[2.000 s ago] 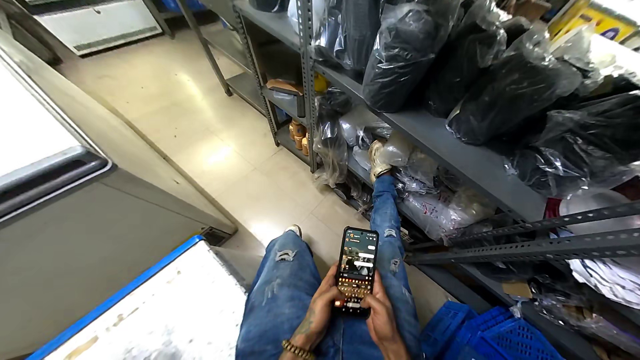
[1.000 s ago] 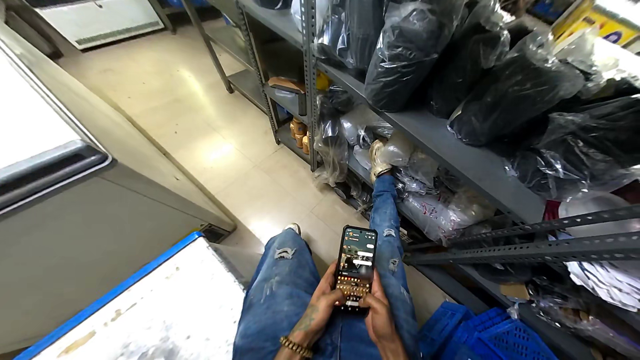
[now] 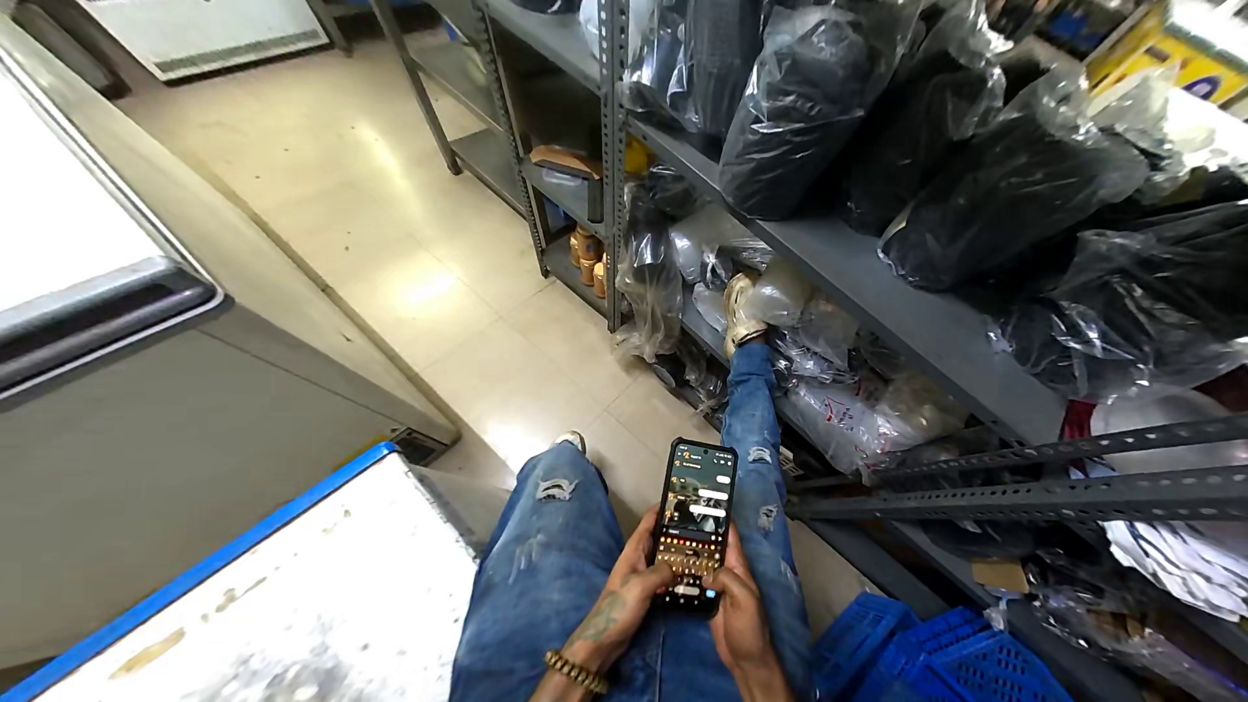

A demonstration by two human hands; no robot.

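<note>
A smartphone [image 3: 695,526] in a dark case is held upright between both hands above my lap, its lit screen showing a chat with an on-screen keyboard. My left hand [image 3: 629,585] grips the phone's left edge, its thumb over the lower screen; a beaded bracelet [image 3: 575,673] is on that wrist. Along the right edge, my right hand [image 3: 738,595] holds the phone, the thumb at the keyboard's lower right. Beneath are my legs in ripped blue jeans [image 3: 546,546]. One shoe [image 3: 744,312] rests on the low shelf among plastic bags.
Grey metal shelving [image 3: 877,292] on the right bears dark bundles in clear plastic [image 3: 799,107]. Blue plastic crates [image 3: 936,653] are at the lower right. A worn white surface with a blue edge [image 3: 292,595] lies at the left, beside a large grey cabinet [image 3: 195,439]. Tiled floor [image 3: 468,312] extends ahead.
My left thumb has shifted over the phone's on-screen keyboard. Both hands keep their hold on the phone.
</note>
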